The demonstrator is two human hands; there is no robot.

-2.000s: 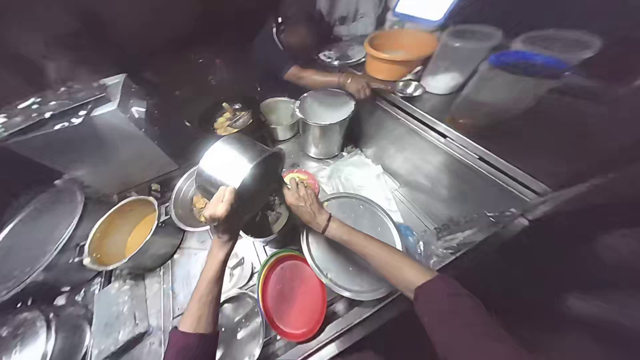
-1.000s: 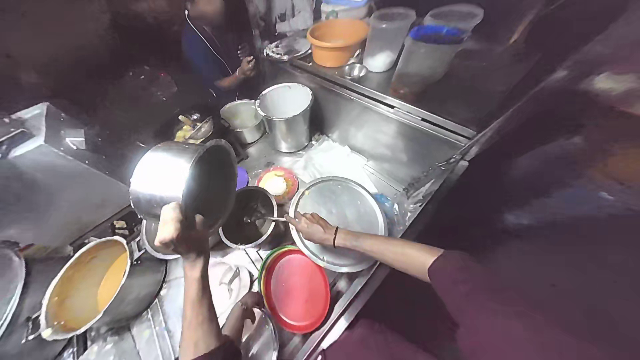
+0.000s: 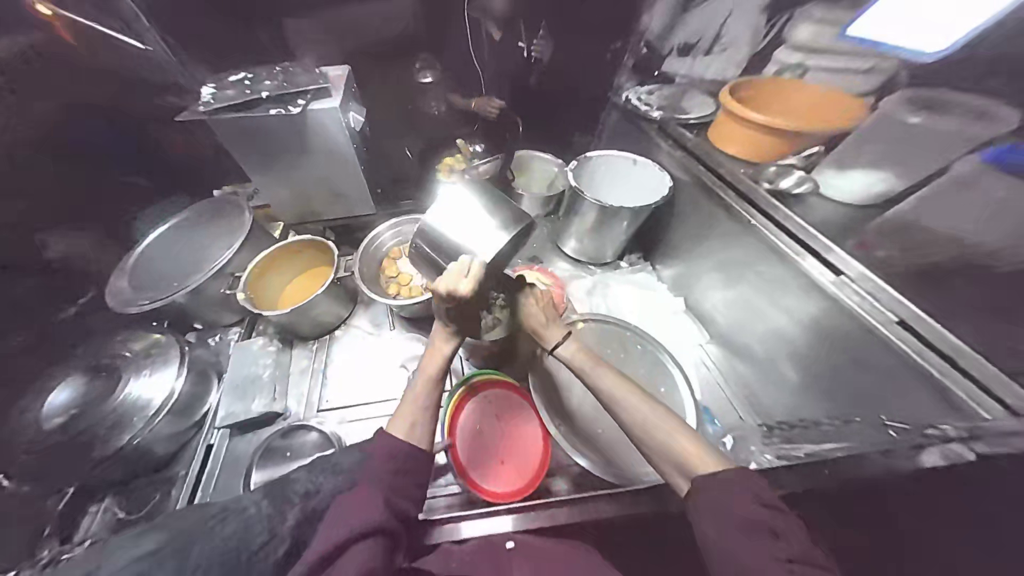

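My left hand [image 3: 459, 286] grips the near rim of a shiny steel pot [image 3: 468, 224], which is tilted over a smaller dark vessel [image 3: 496, 314]. My right hand [image 3: 541, 312] is at the right side of that vessel, beside a pink-red dish [image 3: 552, 284] with pale contents; whether it holds anything is hidden. A steel bowl of round yellowish food pieces [image 3: 386, 260] stands left of the tilted pot. Below my hands lie stacked plastic plates, the top one red [image 3: 500, 440], and a large round steel lid or tray [image 3: 620, 392] under my right forearm.
At left stand a two-handled pot of orange-brown liquid [image 3: 300, 280] and a large lidded pot [image 3: 180, 252]. A tall steel pot [image 3: 612, 204] stands behind my hands. An orange tub [image 3: 780, 116] sits on the far right ledge. A person [image 3: 496, 88] stands across the counter.
One second ago my right hand held a utensil handle in the dark vessel; now it is at the vessel's right side. The steel pot has come over that vessel. The view has shifted.
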